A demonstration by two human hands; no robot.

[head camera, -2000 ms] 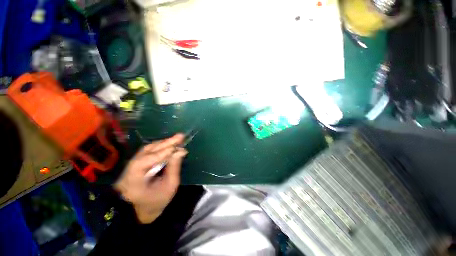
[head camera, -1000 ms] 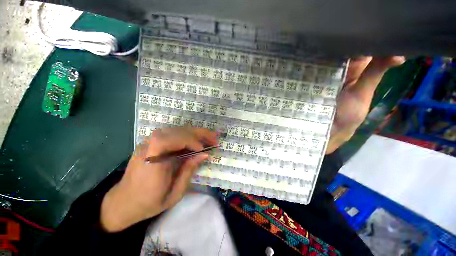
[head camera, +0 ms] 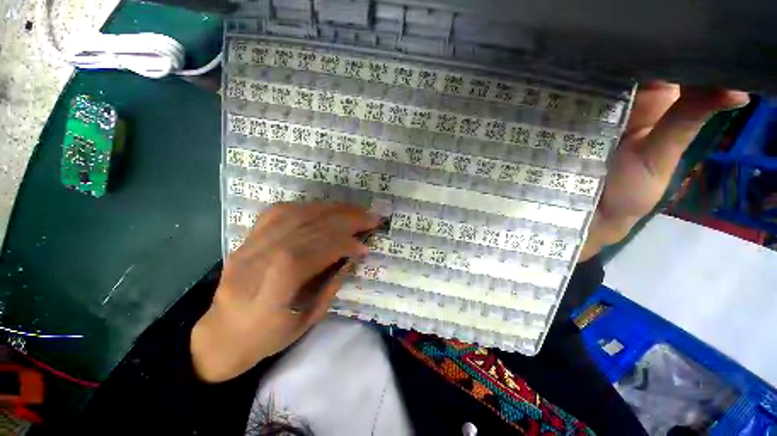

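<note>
The component sample box (head camera: 494, 197) lies open before me, tilted, with rows of tiny labelled compartments and its dark lid raised at the top. My left hand (head camera: 294, 277) is over its lower left part with fingers pinched on the tweezers; the hand mostly hides them, and a dark tip shows at the fingertips. Any part at the tip is too small to tell. My right hand (head camera: 639, 170) holds the box at its right edge, fingers by the lid. The green circuit board (head camera: 89, 153) lies on the dark green mat (head camera: 166, 183) at left.
A coiled white cable (head camera: 128, 55) lies above the circuit board. A thin wire strand and a red lead are at lower left, near an orange object (head camera: 21, 385). A blue tray (head camera: 682, 358) with plastic bags and a white sheet (head camera: 699, 272) are at right.
My view has swung from the bench to the open box. In the last second, my left hand has tilted over the tweezers, which now show much less. My right hand still holds the box.
</note>
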